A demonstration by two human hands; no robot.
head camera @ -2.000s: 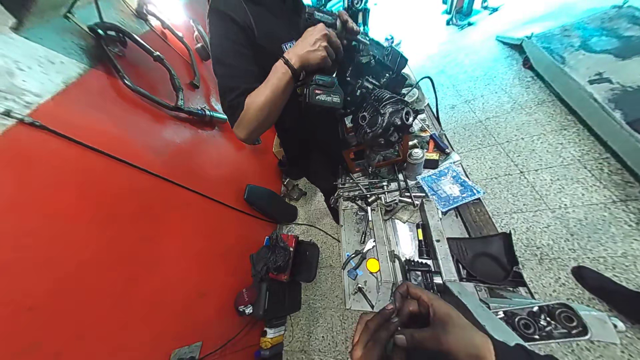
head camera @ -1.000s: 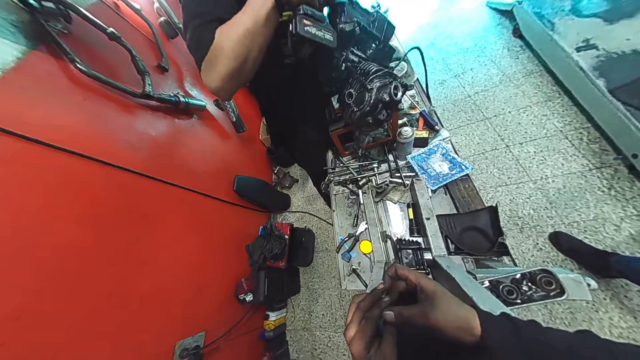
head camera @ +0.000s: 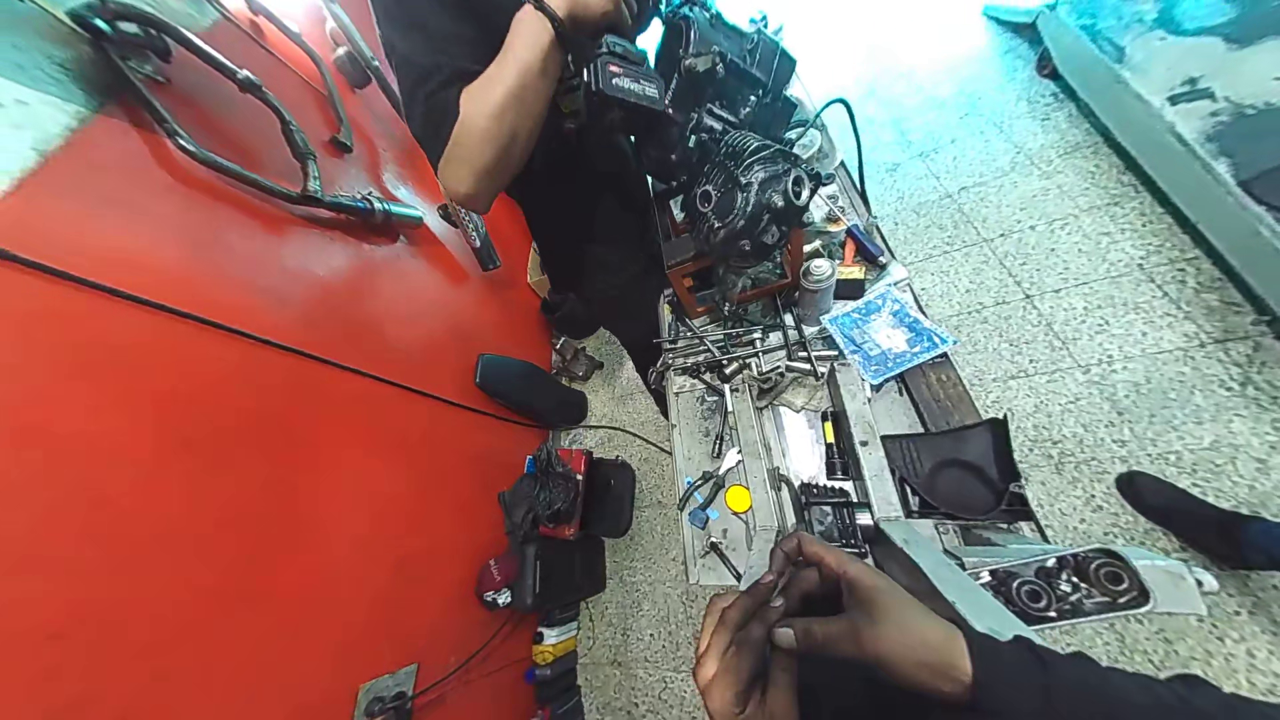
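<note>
My left hand [head camera: 738,650] and my right hand [head camera: 868,622] meet at the lower middle, fingertips together and partly hiding each other. Whether something small is between the fingers cannot be told. Just above them on the metal bench lie a yellow round lid [head camera: 738,499], a dark hand tool [head camera: 708,492] and a black ribbed part [head camera: 833,515]. Farther up are loose sockets and wrenches [head camera: 745,350], a spray can [head camera: 817,290], a blue-and-white packet [head camera: 888,334] and a black motorcycle engine [head camera: 745,195] on a red stand.
A co-worker's arm [head camera: 510,110] holds a cordless tool [head camera: 627,80] beside the engine. A tray of bearings [head camera: 1070,588] stands at the lower right, near another person's shoe [head camera: 1190,515]. A black cable [head camera: 250,335] crosses the red surface. A motorcycle frame [head camera: 240,130] lies upper left.
The co-worker's arm and cordless tool have shifted relative to the engine. My hands stay together, with the fingers slightly moved. Another person's foot shows more leg than two seconds ago.
</note>
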